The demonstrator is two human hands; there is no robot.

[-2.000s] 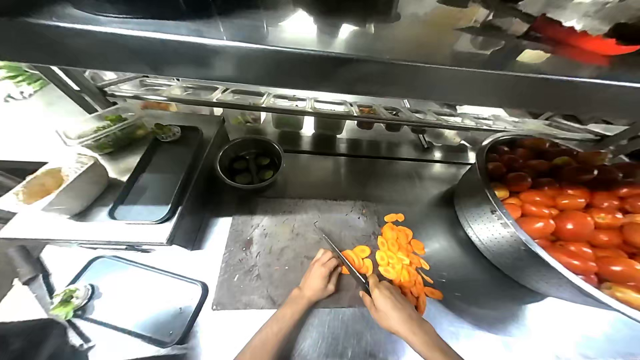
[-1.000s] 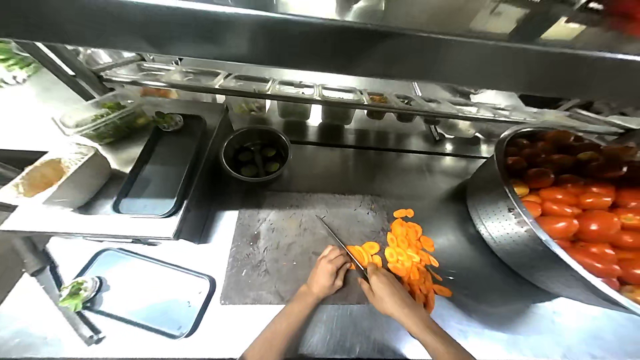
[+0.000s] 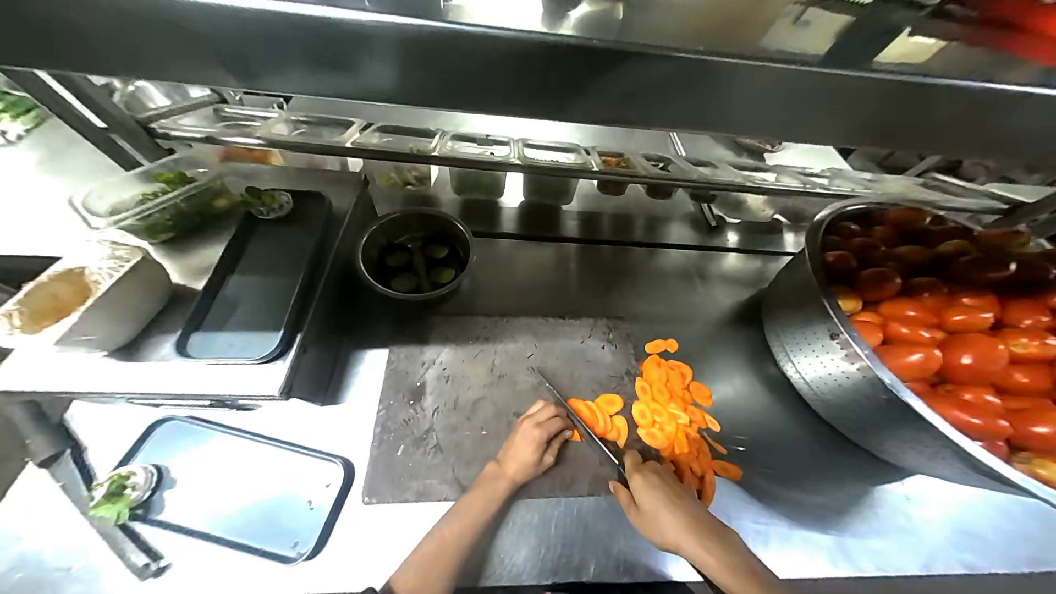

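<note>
My right hand (image 3: 656, 499) grips the handle of a kitchen knife (image 3: 577, 419), its blade slanting up and left over a worn grey cutting board (image 3: 462, 404). Curled fingers of my left hand (image 3: 535, 441) rest on the board just left of the blade; whether they hold a piece of carrot is hidden. Against the blade's right side lie several fresh carrot slices (image 3: 609, 404). A larger heap of carrot slices (image 3: 672, 404) spreads over the board's right edge onto the steel counter.
A large perforated steel colander (image 3: 825, 371) full of tomatoes (image 3: 973, 355) stands at right. Behind the board is a steel pot (image 3: 415, 293) with dark contents. Trays (image 3: 239, 487) and food containers (image 3: 124, 305) are at left. A steel shelf (image 3: 495, 74) crosses above.
The knife and both hands stay close together over the board, with only small shifts. No thing has plainly been taken up or let go.
</note>
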